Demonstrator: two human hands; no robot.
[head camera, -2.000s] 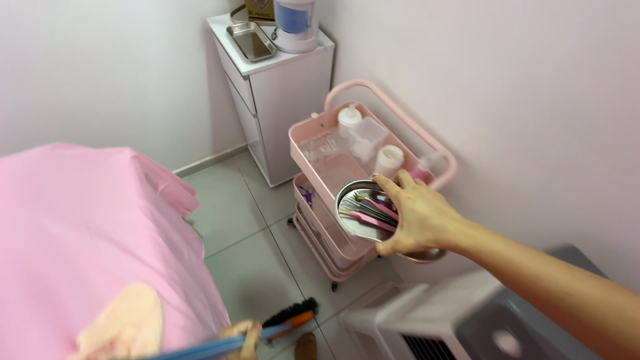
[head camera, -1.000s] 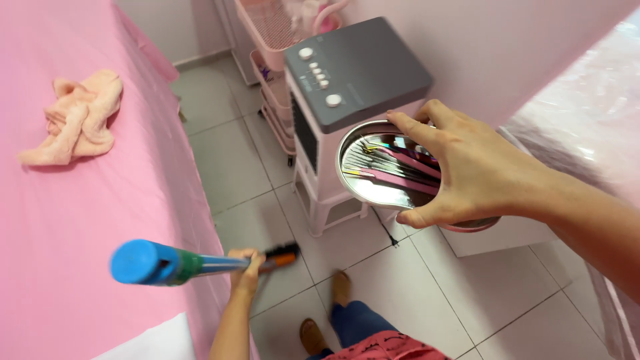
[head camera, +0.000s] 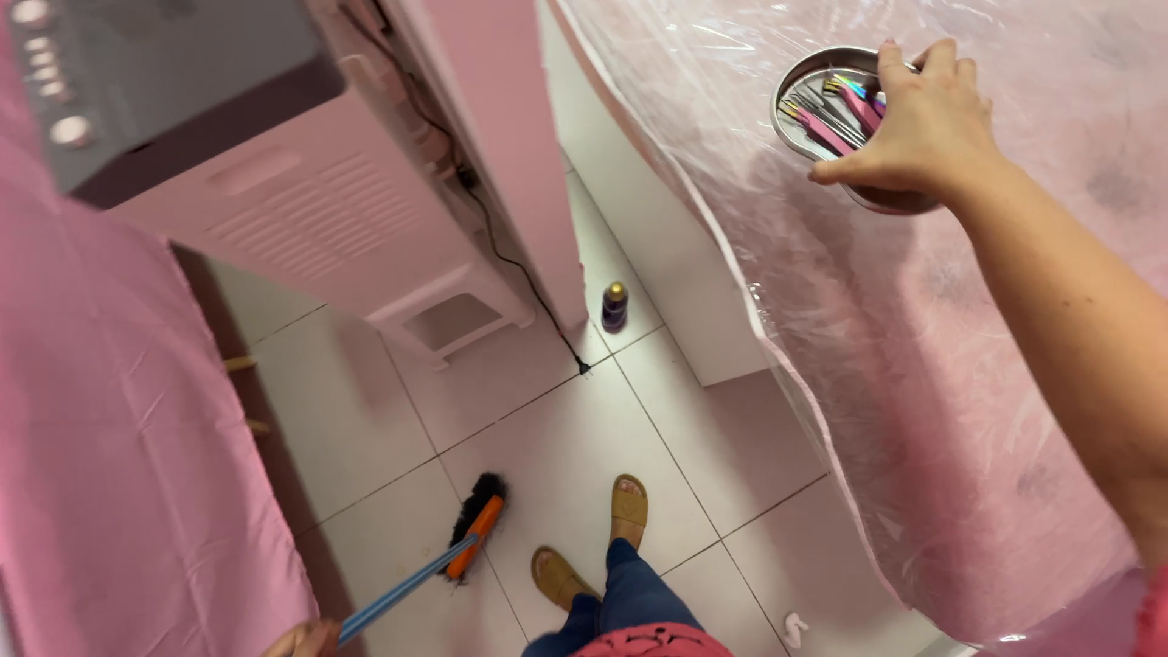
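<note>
My right hand (head camera: 931, 128) grips the rim of a kidney-shaped metal dish (head camera: 803, 68) over a plastic-covered pink bed. Pink-handled tweezers (head camera: 821, 128) and several thin metal tools lie in the dish. Whether the dish touches the plastic cover I cannot tell. At the bottom edge my left hand (head camera: 306, 639), partly cut off by the frame, is closed around the blue handle (head camera: 406, 589) of a broom. The broom's orange head with black bristles (head camera: 476, 525) is down at the tiled floor, left of my feet.
A grey-topped air cooler (head camera: 201, 91) on a white plastic stool (head camera: 456, 319) stands at upper left. A black cord with a plug (head camera: 582, 367) and a dark bottle with a gold cap (head camera: 615, 306) are on the floor. A pink-draped bed (head camera: 119, 411) is at left, a plastic-covered one (head camera: 958, 365) at right.
The view has swung to the right. My right hand has carried the dish from beside the air cooler to over the plastic-covered bed. The left hand still holds the broom.
</note>
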